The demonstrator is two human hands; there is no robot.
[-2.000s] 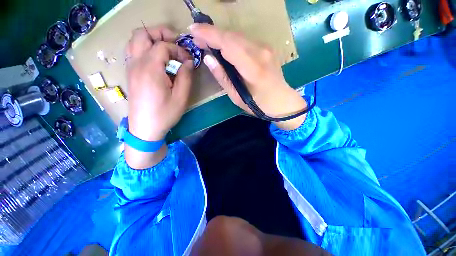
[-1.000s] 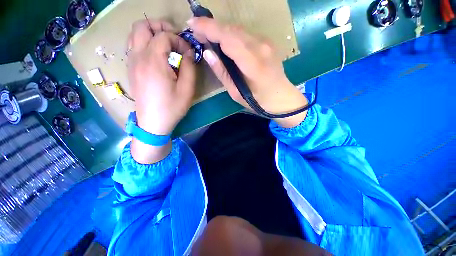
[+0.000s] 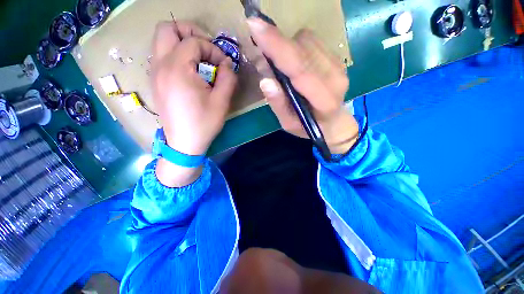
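Observation:
My left hand holds a round dark housing at its fingertips, over the tan board. A small white battery pack with yellow tape shows between its thumb and fingers. A thin solder wire sticks up from the left fingers. My right hand holds the black soldering iron, a little to the right of the housing. The iron's metal end is cut off by the top edge, so its tip is not seen.
Two battery packs lie on the board's left part. Several round housings stand at the left, and two more at the right. A solder spool and shiny ribbed stack are far left. A white disc with a cable is at right.
My right hand and the iron have moved right, away from the housing, which now shows more fully. The iron's handle has turned steeper. My left hand still holds the housing and pack.

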